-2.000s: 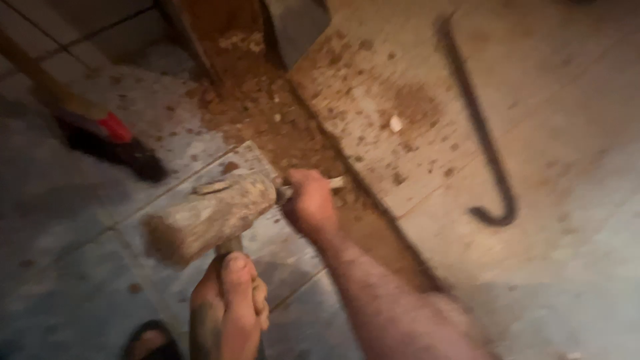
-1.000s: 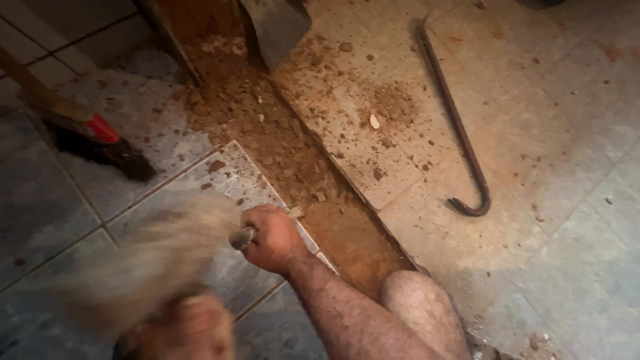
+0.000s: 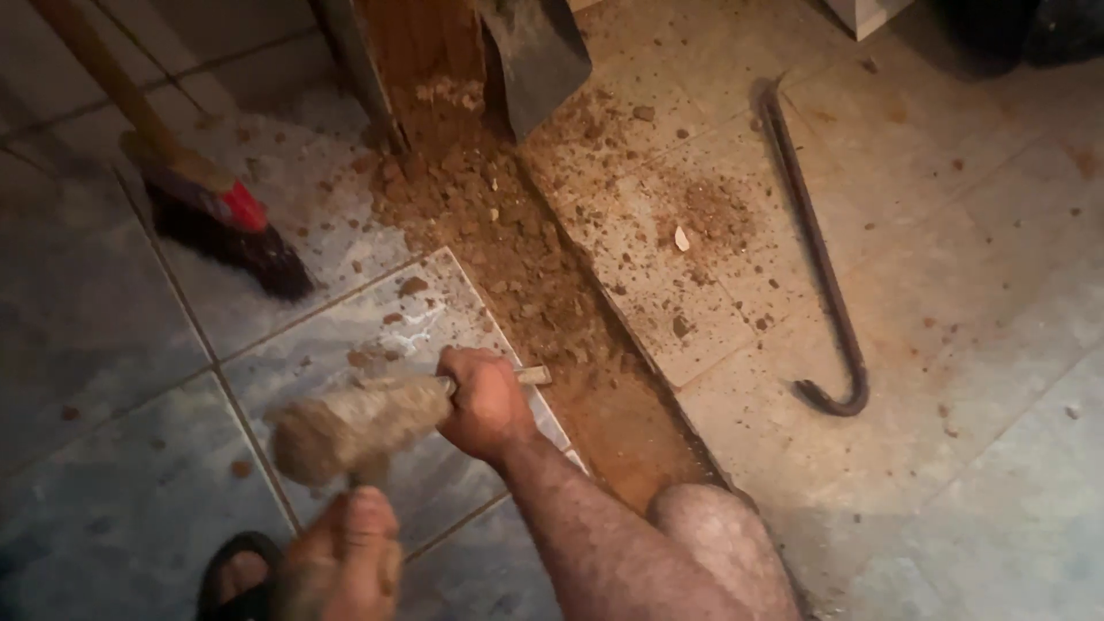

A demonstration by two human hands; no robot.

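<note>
My left hand (image 3: pixel 345 543), at the bottom left, is closed round the handle of a mallet (image 3: pixel 358 427) with a thick, worn, pale brown head. My right hand (image 3: pixel 487 405) grips a metal chisel (image 3: pixel 535 375), its flat end pointing right over the edge of a blue-grey floor tile (image 3: pixel 431 323). The mallet head is at the chisel's near end; whether they touch is unclear. Beyond that tile edge runs a shallow channel (image 3: pixel 552 293) of brown earth and rubble. My right forearm reaches in from below, beside a bare knee.
A hooked pry bar (image 3: pixel 815 233) lies on the beige tiles at right. A brush (image 3: pixel 233 228) with a wooden handle is at upper left. A grey metal blade (image 3: pixel 539 65) stands over the channel's far end. Crumbs of rubble and a pale chip (image 3: pixel 681 239) are scattered about.
The mallet, a blur low on the left one second ago, is now up at the chisel's near end. My right hand stays closed round the chisel at the tile edge.
</note>
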